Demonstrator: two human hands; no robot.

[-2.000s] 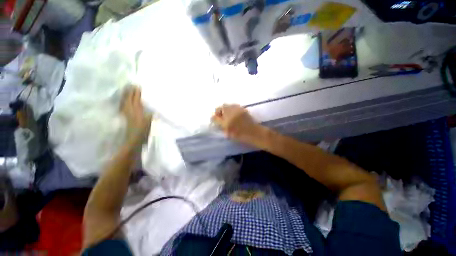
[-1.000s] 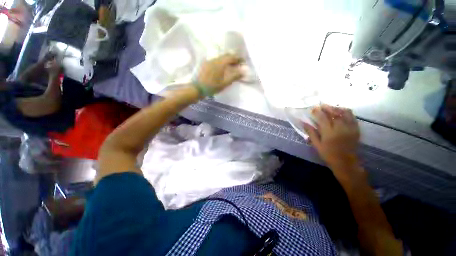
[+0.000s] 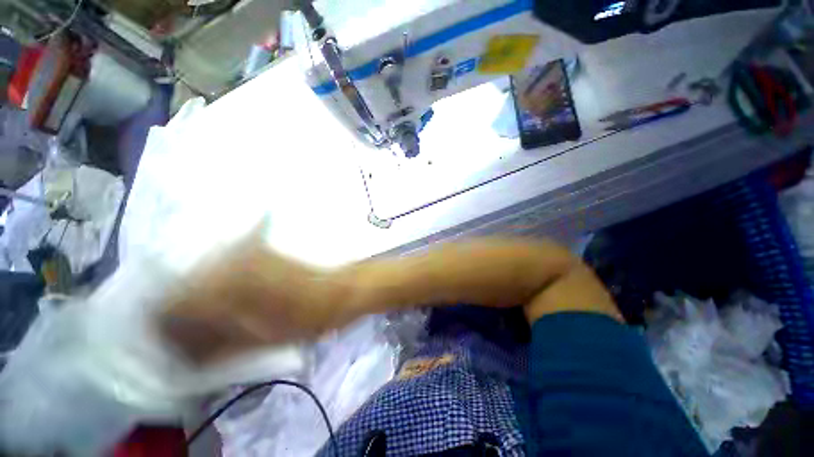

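Observation:
White cloth lies heaped and blurred at the left, over the left part of the white machine table and past its front edge. My right hand is strongly blurred and reaches across to the left, over or in the cloth; its fingers cannot be made out. My left hand cannot be seen; the cloth or my right arm may hide it. The sewing machine head stands at the back, with the dark cylinder under it. No cloth shows under the needle area.
A smartphone and red-blue snips lie right of the machine head. Coiled cords lie at the table's right end. A blue basket and white scraps are at lower right. More white cloth lies at my lap.
My right hand has moved from the table edge near the machine to the cloth at the left. The cloth has shifted left and down. My left hand has gone out of sight. The view has turned.

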